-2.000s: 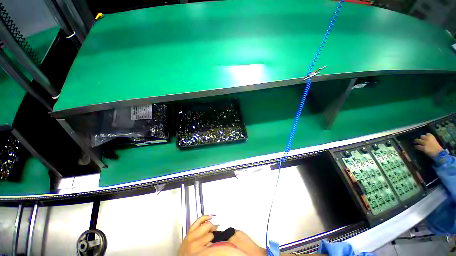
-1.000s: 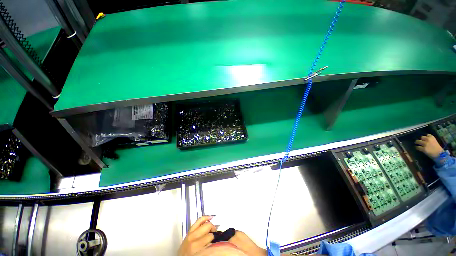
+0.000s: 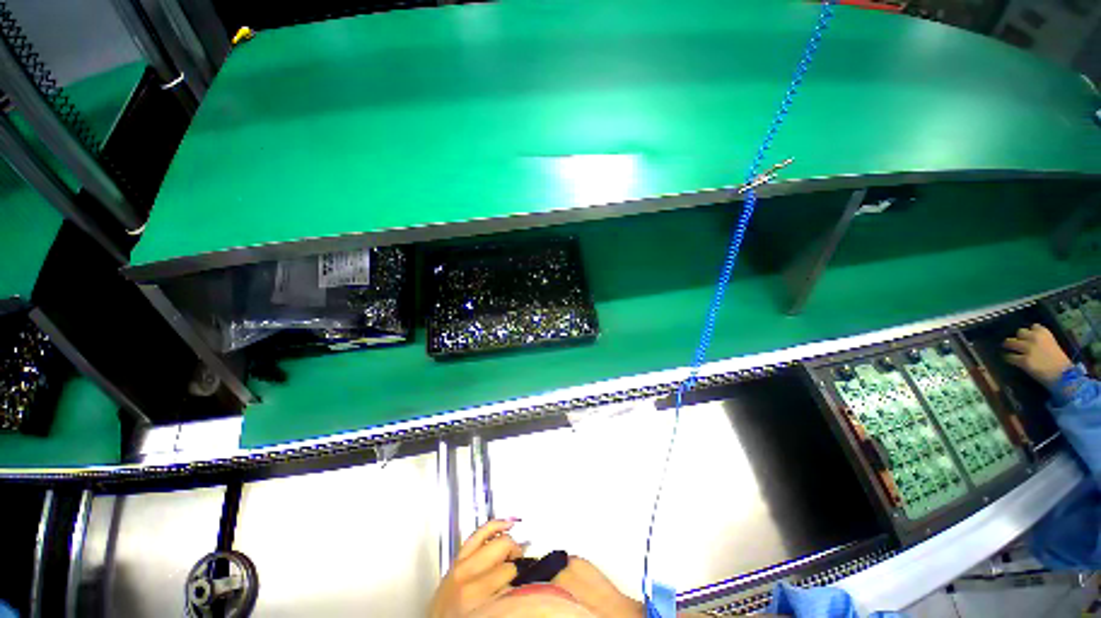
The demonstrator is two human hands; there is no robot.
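My left hand (image 3: 481, 572) and my right hand (image 3: 592, 584) are close together at the bottom edge, partly cut off, over the bright metal pan (image 3: 580, 483). Fingers are curled, and black finger cots (image 3: 540, 566) show between the hands. No held object can be made out. The blue coiled cord (image 3: 724, 272) hangs from above, and its thin end runs down to a blue cuff beside my right hand. To the right, a black carrier (image 3: 863, 465) holds two green circuit board panels (image 3: 899, 441) on the conveyor.
A component tray (image 3: 510, 298) and component bags (image 3: 316, 293) sit on the lower green shelf. The conveyor rail (image 3: 543, 403) crosses ahead. A handwheel (image 3: 221, 588) is at lower left. Another person's hand (image 3: 1036, 353) is over the line at far right. Metal cross rods (image 3: 482, 483) span the pan.
A dark area now fills the pan's far left edge, and a small blue patch shows in the bottom left corner. My hands look unmoved.
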